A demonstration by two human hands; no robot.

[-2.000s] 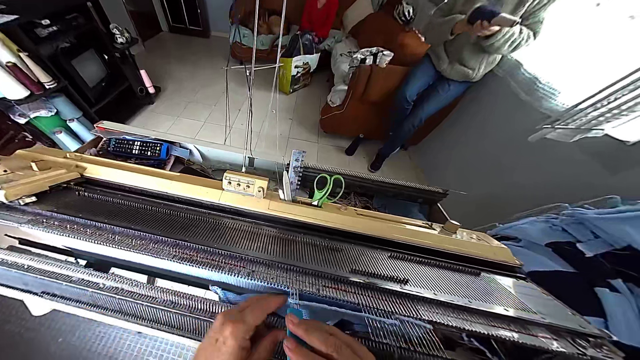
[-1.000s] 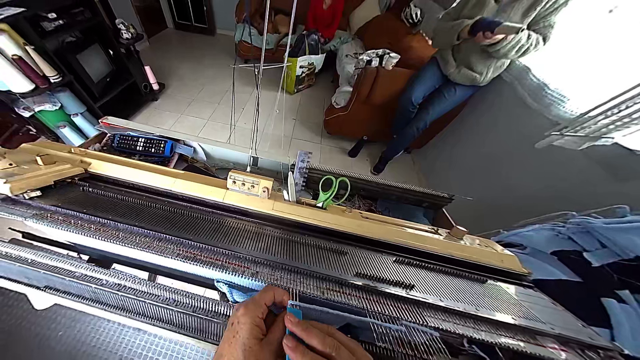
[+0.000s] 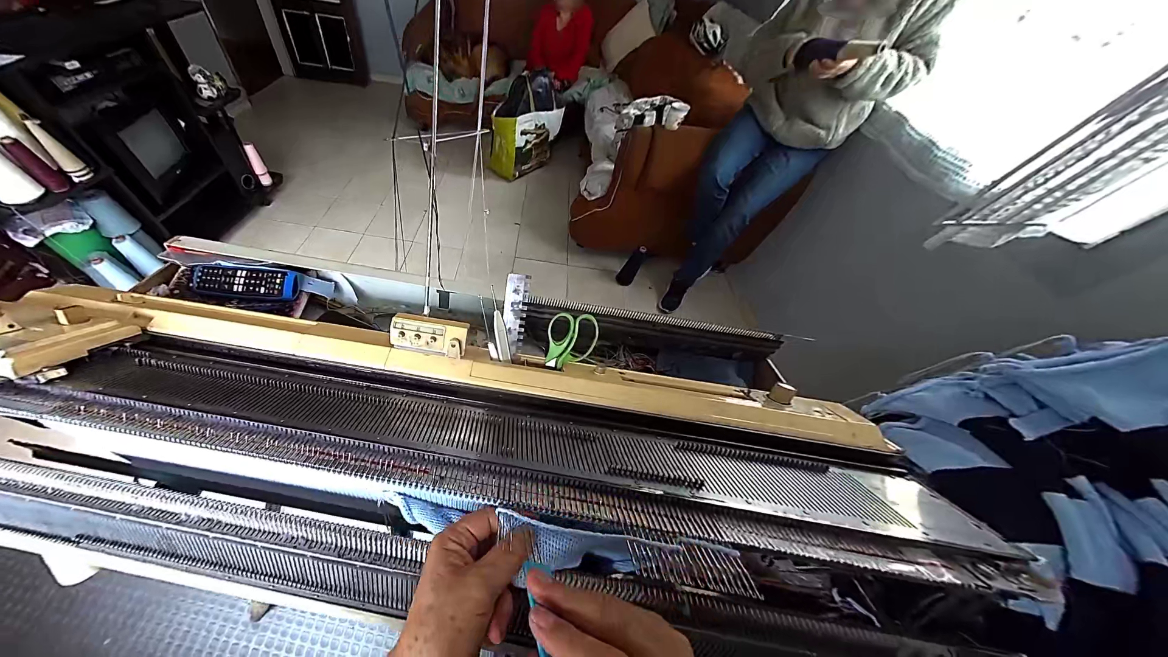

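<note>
Light blue knitted fabric (image 3: 561, 545) hangs from the needle bed of a knitting machine (image 3: 584, 429). My left hand (image 3: 465, 584) pinches the fabric's edge between thumb and forefinger. Close to its right, my right hand (image 3: 602, 620) grips a slim turquoise-handled tool (image 3: 532, 589), whose tip lies at the fabric; its exact end is hard to make out. Several long metal needles or prongs (image 3: 698, 566) stick out of the fabric right of my hands. A second needle bed (image 3: 301, 547) runs below and nearer to me, partly hidden by both hands.
Green-handled scissors (image 3: 571, 341) stand behind the cream rail, near a row counter (image 3: 429, 335). A blue-framed remote control (image 3: 245, 282) lies at back left. Thin yarns rise from the machine. Blue and dark knitted pieces (image 3: 1077, 392) are piled at right. A person (image 3: 794, 119) stands beyond, by a brown sofa.
The light blue fabric shows more widely to the right of my left hand now, with long prongs across it. My hands stay close together, with the turquoise tool still in my right hand.
</note>
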